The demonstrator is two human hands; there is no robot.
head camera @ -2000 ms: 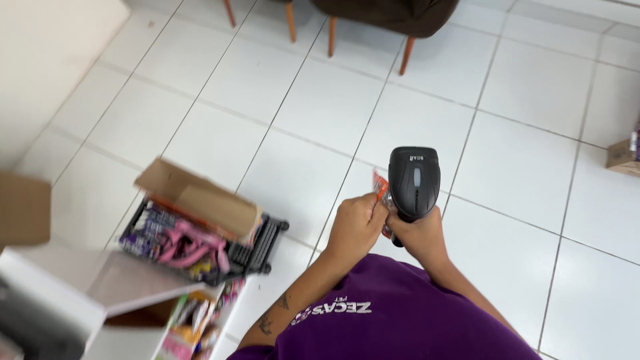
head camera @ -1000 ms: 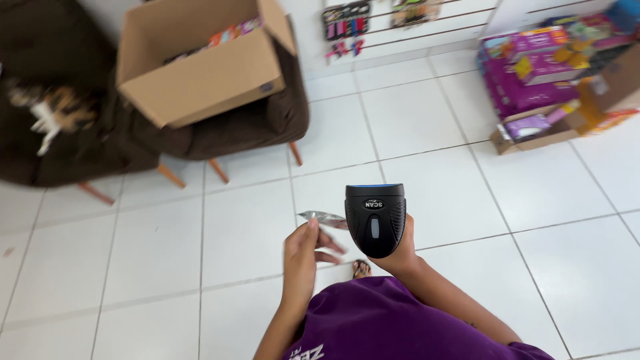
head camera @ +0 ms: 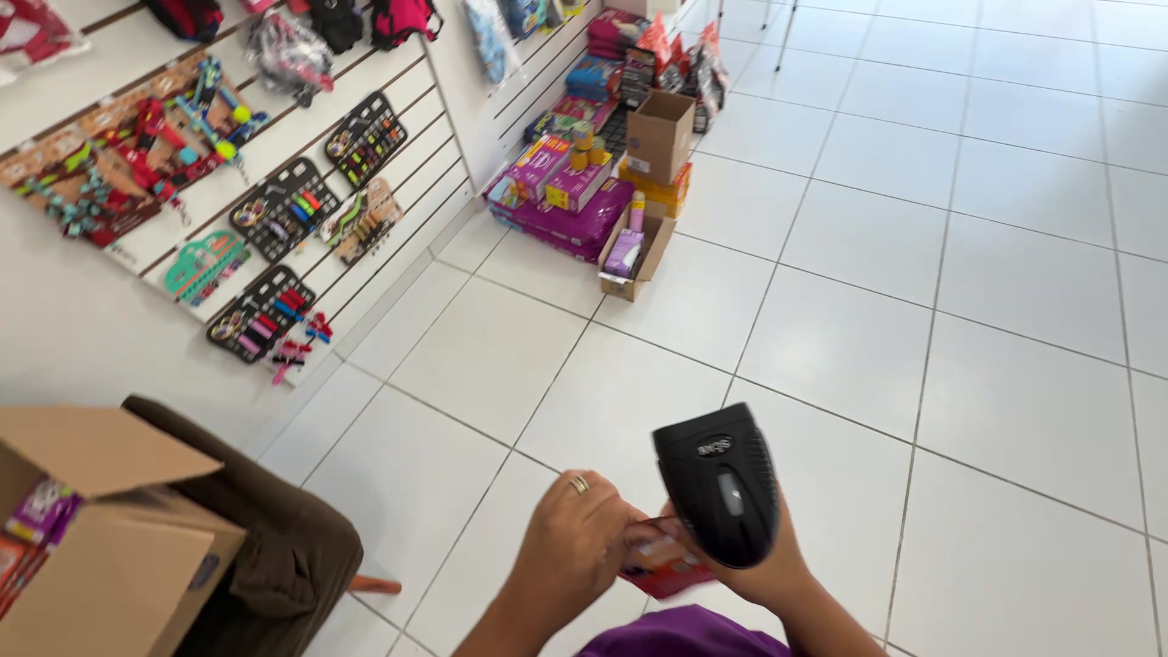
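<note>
A black handheld barcode scanner (head camera: 721, 484) is gripped in my right hand (head camera: 762, 575), its head up and its handle mostly hidden beneath. My left hand (head camera: 579, 547), with a ring on one finger, is closed on the left edge of a small red plastic packet (head camera: 666, 561). The packet lies between the two hands, below and left of the scanner head, and its right edge reaches my right hand. Part of the packet is hidden by the fingers.
At lower left, an open cardboard box (head camera: 119, 575) with packets stands on a brown chair (head camera: 319, 538). Pet accessories hang on a slatted wall panel (head camera: 365, 119). Purple packs (head camera: 570, 219) and a small open carton (head camera: 620, 285) sit on the tiled floor (head camera: 821, 365).
The view has swung strongly toward the accessory wall. My left hand, whose fingers were spread a second ago, is now closed on the packet. The scanner has stayed in my right hand.
</note>
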